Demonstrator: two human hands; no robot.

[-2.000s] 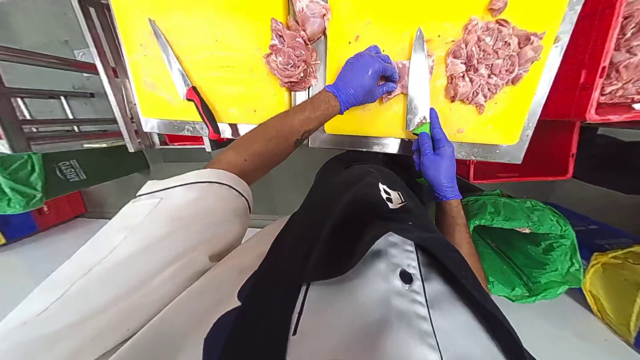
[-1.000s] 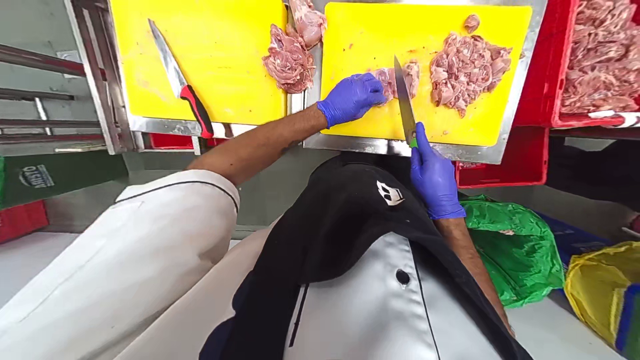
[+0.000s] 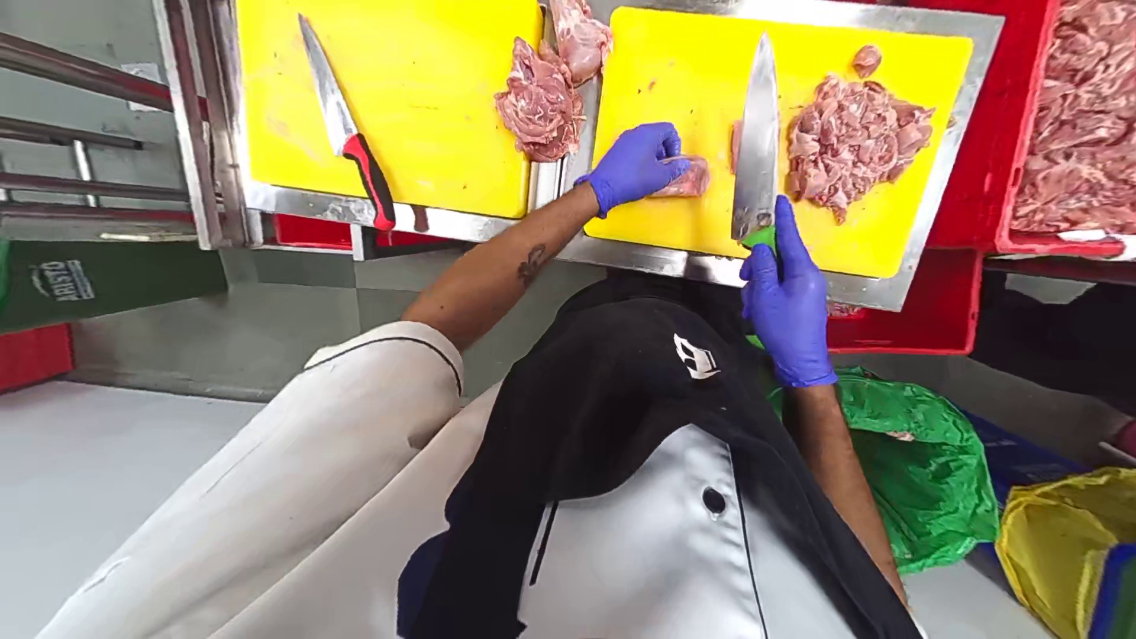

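Note:
My left hand [image 3: 641,167], in a purple glove, grips a piece of raw meat [image 3: 689,177] on the right yellow cutting board [image 3: 674,80]. My right hand [image 3: 785,293], gloved too, holds a green-handled chef's knife [image 3: 756,133] with its blade pointing away from me, flat side showing. Part of a meat piece shows at the blade's left edge. Right of the blade lies a pile of cut raw meat [image 3: 852,142], with a small lump [image 3: 867,60] just beyond it. Larger meat pieces [image 3: 540,102] rest where the two boards meet.
A red-and-black-handled knife [image 3: 368,177] lies on the left yellow cutting board [image 3: 435,106]. At the right stands a red crate [image 3: 1003,169] beside a heap of raw meat [image 3: 1083,115]. Below are a green bag [image 3: 932,470] and a yellow bag [image 3: 1056,550]. A metal rim [image 3: 657,257] edges the boards.
The knife blade, narrow and edge-down beside the meat a second ago, now shows its broad side. The meat under my left hand now lies apart from the bit by the blade.

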